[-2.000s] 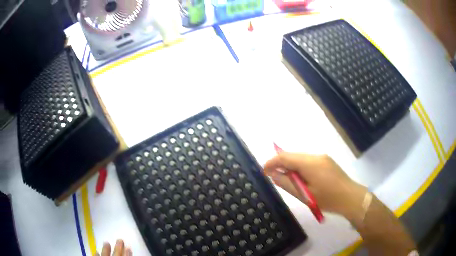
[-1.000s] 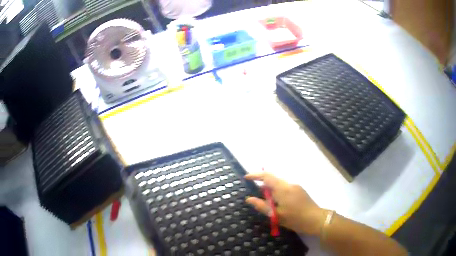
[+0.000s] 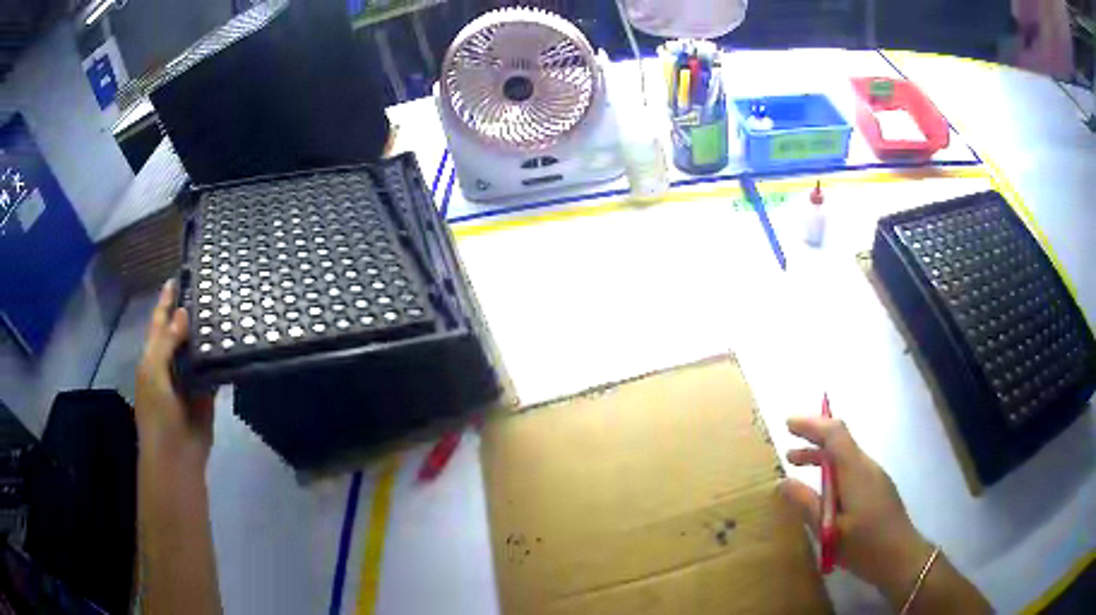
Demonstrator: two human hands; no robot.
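My left hand [image 3: 174, 360] holds the left edge of a black component tray [image 3: 301, 258] with rows of small silvery discs. This tray sits a little askew at the top of the left tray stack [image 3: 373, 402]; whether it rests fully on the stack cannot be told. My right hand [image 3: 859, 505] holds a red marker pen [image 3: 828, 499], tip pointing away from me, beside the cardboard sheet [image 3: 637, 493]. The cardboard lies bare on the bench. A short red cap-like piece [image 3: 441, 457] lies by the left stack.
Another tray stack [image 3: 998, 324] stands at the right. At the back are a desk fan [image 3: 523, 108], a pen holder [image 3: 697, 114], a blue bin [image 3: 793, 132] and a red bin [image 3: 899, 120]. A dropper bottle [image 3: 816, 219] and a blue pen [image 3: 766, 222] are nearer. A dark block [image 3: 277, 96] stands back left.
The tray that lay in front of me is off the cardboard, which now shows. My left hand is at the tray over the left stack. The view has turned left; my right hand still holds the pen.
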